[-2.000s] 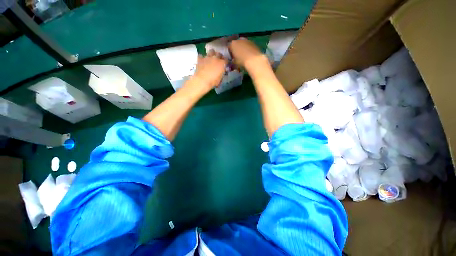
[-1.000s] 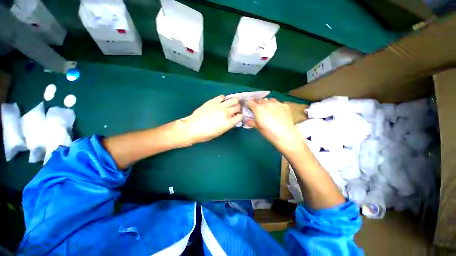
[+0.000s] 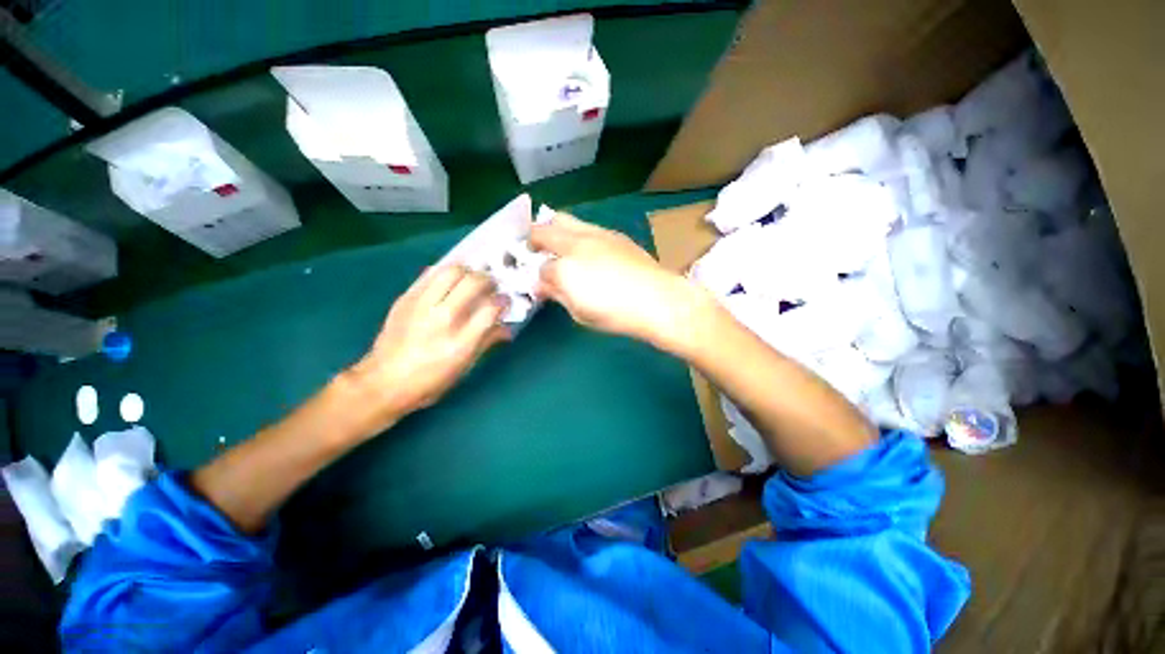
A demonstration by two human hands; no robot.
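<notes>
A white wrapped item (image 3: 514, 266) with an upright loose flap is held between both hands above the green bench. My left hand (image 3: 441, 326) grips its left and lower side. My right hand (image 3: 590, 271) grips its right side with thumb and fingers. The contents are mostly hidden by the fingers and wrapping. White product cartons (image 3: 552, 113) with open top flaps stand in a row along the far edge, each with a small red mark.
A brown bulk carton (image 3: 843, 64) at right holds a heap of white bundles (image 3: 882, 275). At left lie white set-aside pouches (image 3: 79, 492), two white discs (image 3: 87, 405) and a blue cap (image 3: 116, 346) by a grey metal post (image 3: 45, 330).
The hands drew back from the cartons, then a white wrapped item came to be held between them. Since a second ago its flap has tilted more upright. The view has shifted.
</notes>
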